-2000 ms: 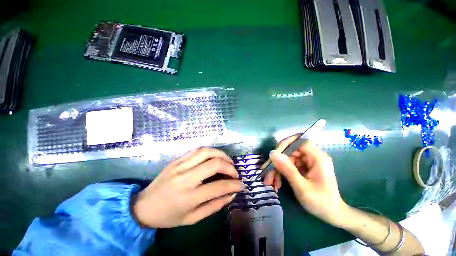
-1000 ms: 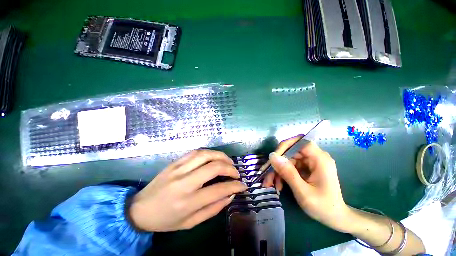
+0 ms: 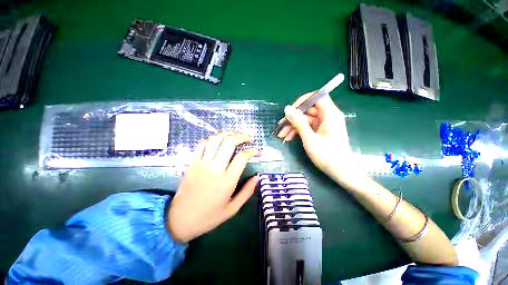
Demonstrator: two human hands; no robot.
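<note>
My left hand (image 3: 214, 186) lies with its fingers on the right part of the die-cut sheet (image 3: 83, 136), a dark grid strip in clear plastic with a white label. My right hand (image 3: 323, 131) holds the silver tweezers (image 3: 317, 97), their tips pointing down-left at the sheet's right end. Whether the tips hold a piece is too small to tell. The fanned stack of grey phone housings (image 3: 295, 250) lies below the hands, overlapped in steps so mostly the upper ends show; neither hand grips it.
A phone chassis with battery (image 3: 184, 51) lies at the top left. Housing stacks stand at the top right (image 3: 381, 55) and left edge (image 3: 22, 61). Blue film tabs (image 3: 402, 166), a yellowish tape roll (image 3: 467, 198) and crumpled clear plastic (image 3: 490, 206) lie at right.
Both hands have moved up from the fanned stack to the die-cut sheet. The tweezers moved up with my right hand. The stack's ends are now uncovered. The camera view has shifted slightly.
</note>
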